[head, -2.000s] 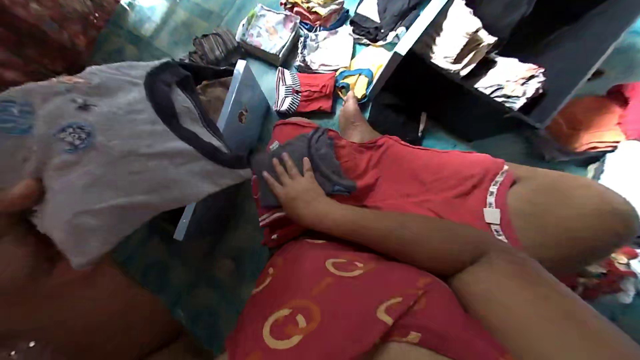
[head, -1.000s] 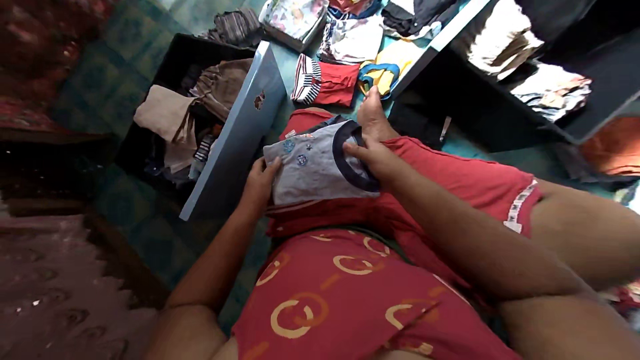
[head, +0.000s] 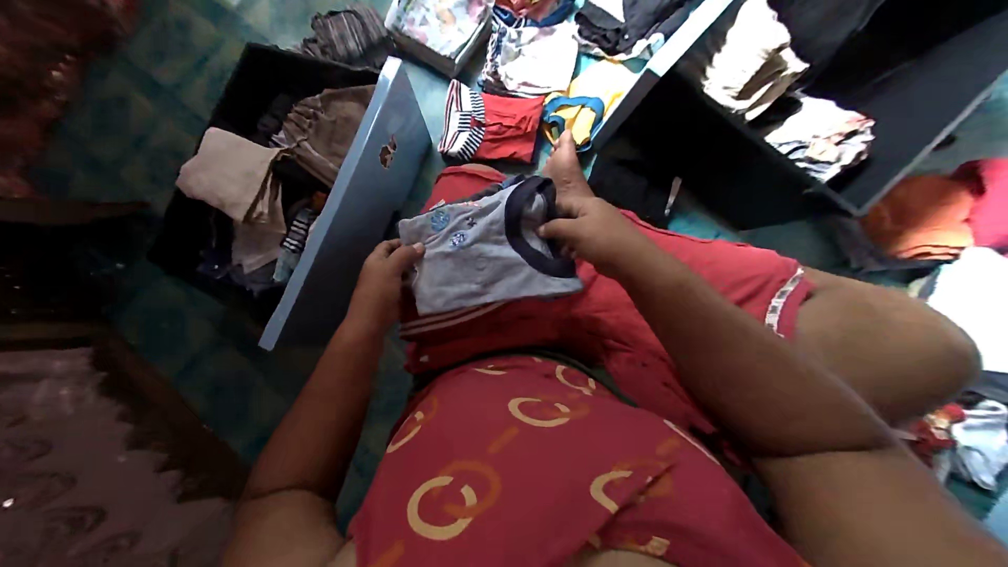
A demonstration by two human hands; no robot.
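A folded grey shirt [head: 484, 264] with a dark navy neckband and small blue prints lies across my lap, over my red shorts [head: 669, 276]. My left hand [head: 390, 272] grips its left edge between thumb and fingers. At the neckband on the other side, my right hand [head: 587, 228] pinches the cloth. Some dark cloth shows behind the shirt's upper edge. Beyond my lap, a folded red garment [head: 512, 126] with a striped band lies beside a yellow garment with blue trim [head: 583, 110], close to my foot.
A drawer with a blue-grey front [head: 354, 189] stands at the left, holding brown and beige clothes [head: 228, 169]. Another dark drawer [head: 732, 169] with light clothes is at the upper right. Folded clothes [head: 531, 55] lie on the tiled floor; orange and red cloth [head: 921, 216] sits at the right.
The grey shirt, held up loosely at the left two seconds ago, now lies folded on my lap. My right hand has gone from the dark cloth to the shirt's neckband.
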